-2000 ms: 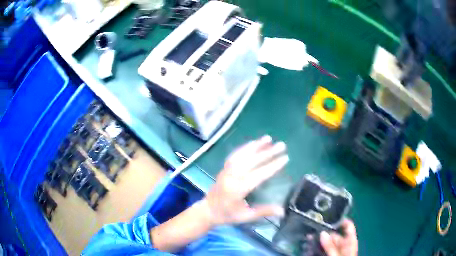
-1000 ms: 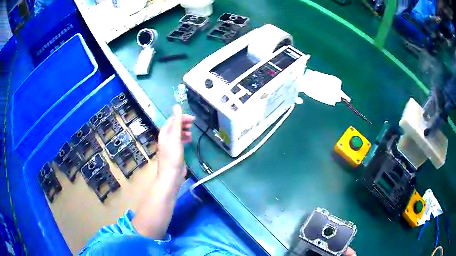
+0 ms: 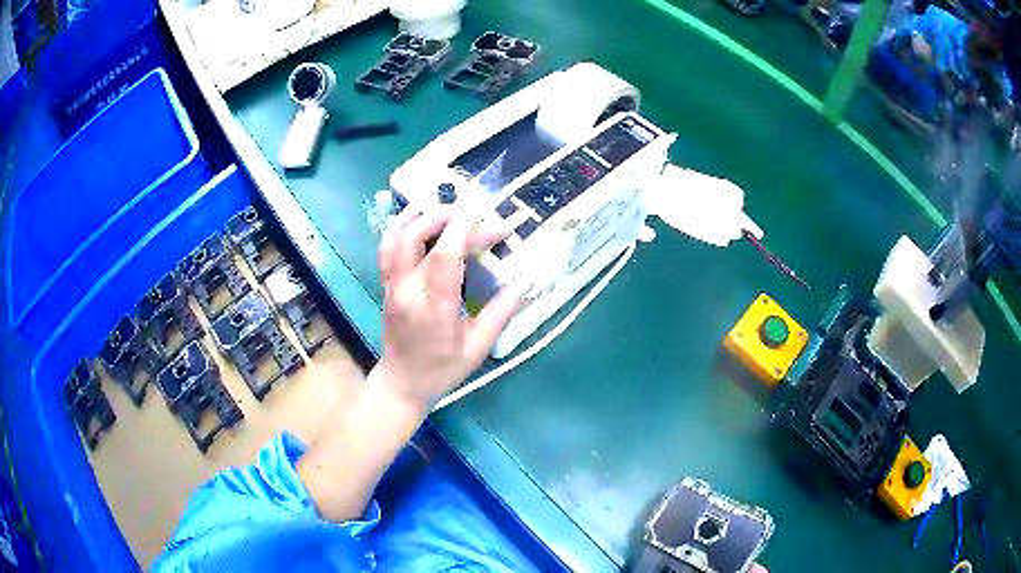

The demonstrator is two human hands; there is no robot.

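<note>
A white automatic tape dispenser (image 3: 593,224) stands on the green bench with a roll on top. My left hand (image 3: 431,297) is at its front end, fingers spread and bent over the front and top edge. Whether the fingertips hold anything cannot be told. A trail camera housing (image 3: 708,528) with a dark front panel and central lens opening is at the bottom edge of the picture, face up. Only a fingertip of my right hand (image 3: 758,569) shows at the housing's lower right corner; the rest is cut off by the edge.
A blue bin (image 3: 50,336) with rows of housings is at left. Two housings (image 3: 493,62) lie behind the dispenser, a ring-headed tool (image 3: 305,118) left of it. A press fixture (image 3: 840,409) stands at right between yellow button boxes (image 3: 767,336), under a cream press head (image 3: 929,313).
My left hand has moved from the dispenser's near left side onto its front end, fingers now spread over it. The housing sits slightly lower and further left in the picture.
</note>
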